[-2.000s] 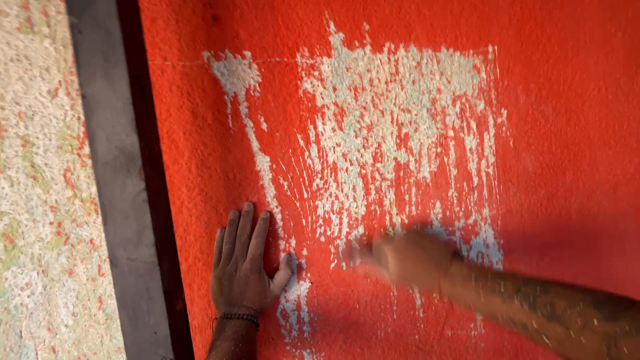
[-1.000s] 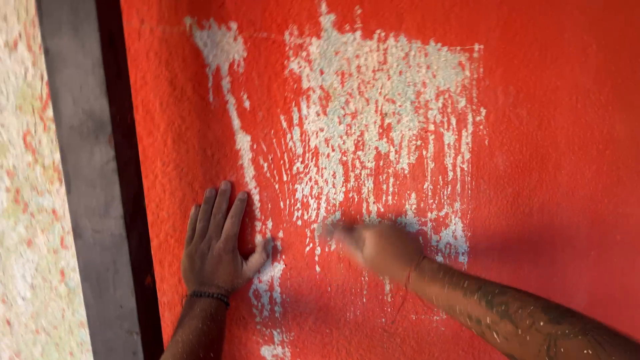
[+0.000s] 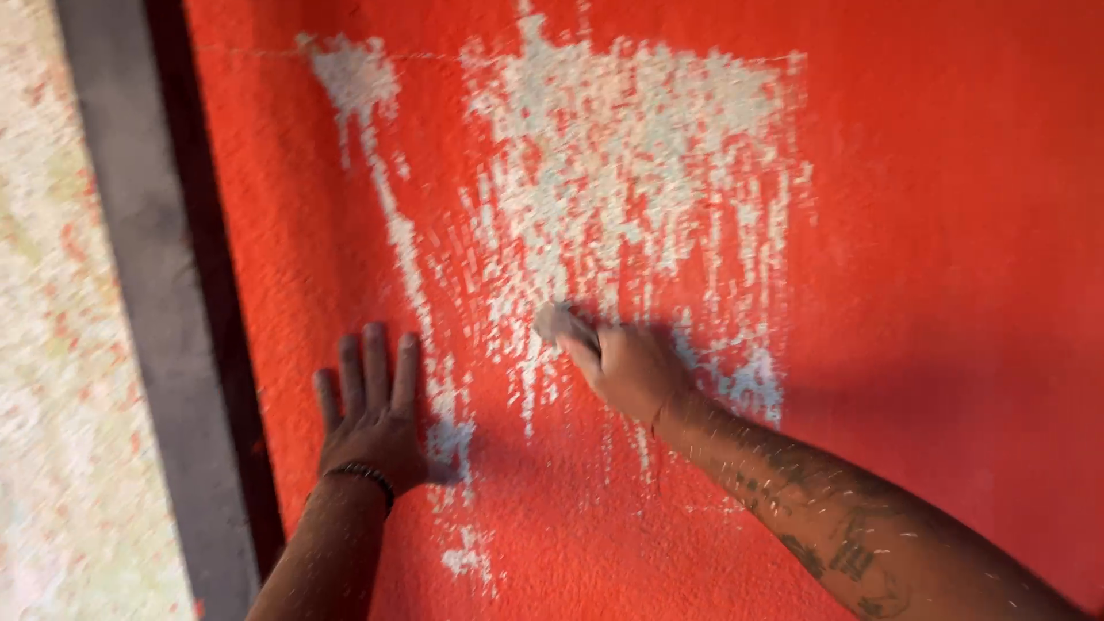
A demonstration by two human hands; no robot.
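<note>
My left hand [image 3: 375, 423] lies flat with its fingers spread on a red painted wall [image 3: 931, 216]. In my right hand [image 3: 634, 366] is a small scraper [image 3: 561, 323], blurred, its tip against the wall at the lower part of a large scraped patch [image 3: 604, 155]. Pale plaster shows through the red paint there in vertical streaks. A narrower scraped strip [image 3: 401, 241] runs down from the upper left to beside my left thumb. Paint flecks cover both forearms. The exact shape of the scraper's blade cannot be told.
A grey vertical post or frame [image 3: 159, 259] with a dark edge borders the red wall on the left. Beyond it is a pale, mottled wall surface [image 3: 60, 345] with red specks. A faint horizontal line crosses the upper wall.
Against the scraped patch, my right hand has shifted and the streaks below its middle look fuller. My left hand has stayed on the wall, its fingers now spread wider.
</note>
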